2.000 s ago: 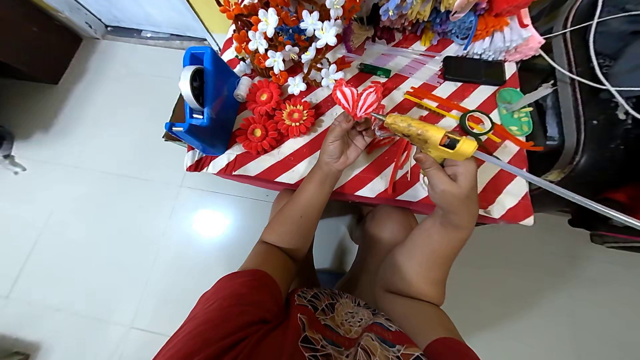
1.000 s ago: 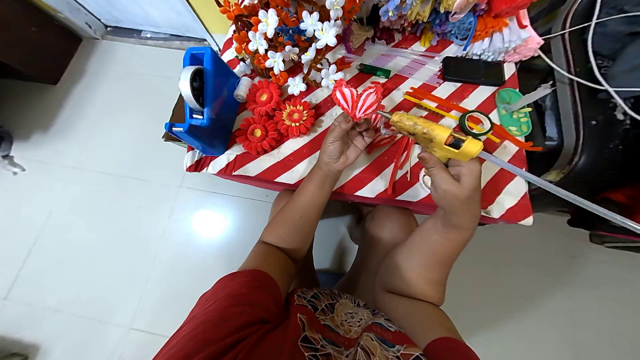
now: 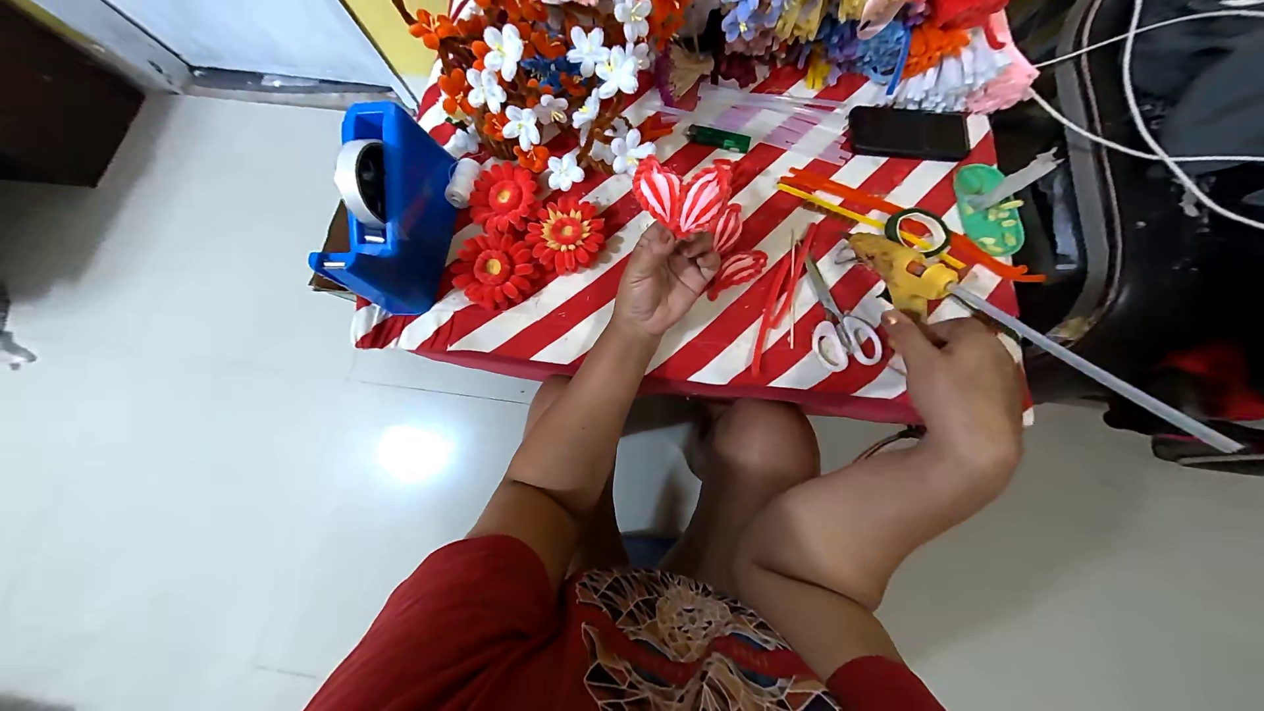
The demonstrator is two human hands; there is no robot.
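Between its fingertips my left hand [image 3: 664, 281] holds a red-and-white striped petal piece [image 3: 683, 197] of fuzzy craft stems, above the striped tablecloth. Two more striped petals [image 3: 739, 274] lie just to its right. My right hand [image 3: 953, 380] is closed on the handle of a yellow hot glue gun [image 3: 901, 269], whose long clear glue stick [image 3: 1096, 370] sticks out behind to the right. White-handled scissors [image 3: 841, 326] and red craft stems [image 3: 783, 296] lie between the hands. A roll of dark green tape [image 3: 917, 232] sits by the gun.
A blue tape dispenser [image 3: 395, 217] stands at the left edge beside three red flowers [image 3: 566, 233]. White and orange flowers [image 3: 553, 89] fill the back left. A black phone [image 3: 908, 132], green lighter [image 3: 718, 138], green dish [image 3: 987, 212] and orange stems [image 3: 859, 197] lie farther back and right.
My right hand has moved the glue gun right, away from the striped petals. The scissors and two loose petals now show more fully. My left hand still holds the petal piece.
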